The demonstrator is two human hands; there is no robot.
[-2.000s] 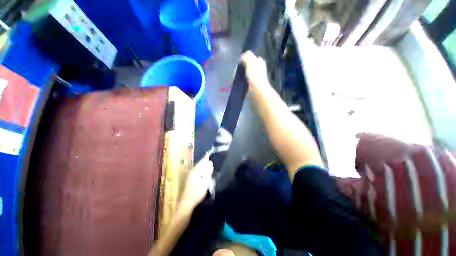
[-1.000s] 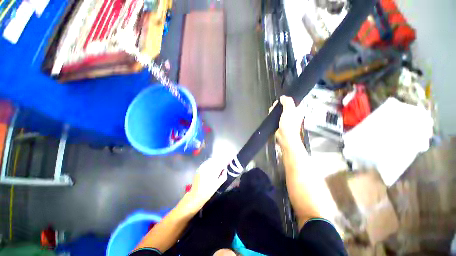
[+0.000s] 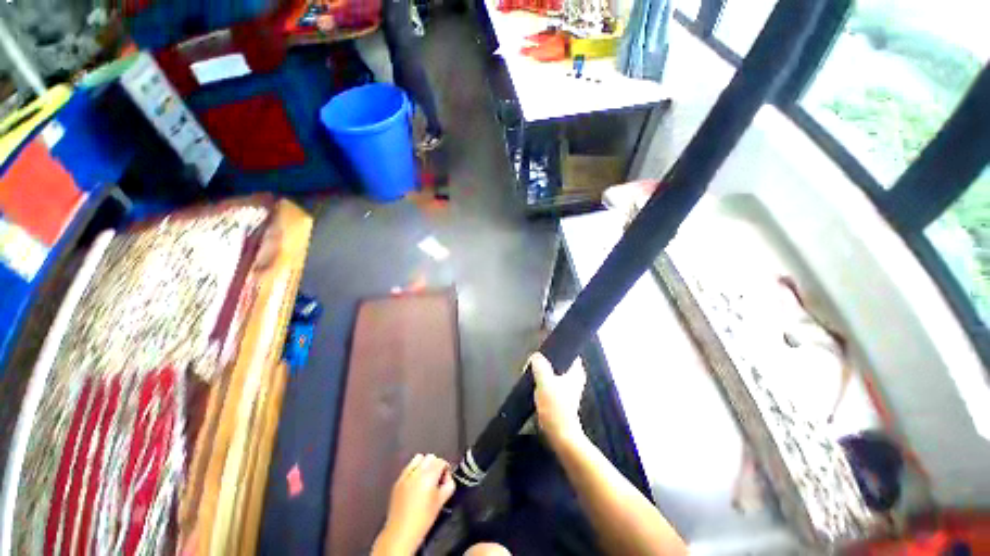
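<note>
A long black roll (image 3: 651, 234) runs diagonally from my body at the bottom centre up to the window frame at the top right. White bands go around it near its lower end. My right hand (image 3: 556, 393) grips the roll around its lower part. My left hand (image 3: 423, 487) is at the banded lower end, with its fingers against the roll. The roll's lowest tip is hidden by my left hand and dark clothing.
A reddish-brown mat (image 3: 396, 424) lies on the floor ahead-left. A press bed with striped material (image 3: 141, 315) is at left, a blue bin (image 3: 372, 141) ahead. White tables (image 3: 592, 92) and windows line the right. A person's legs (image 3: 413, 76) show beyond the bin.
The view has moved along the aisle. The blue bins beside me have left view, and the floor mat is now nearer. Both hands still hold the roll, which points up to the right.
</note>
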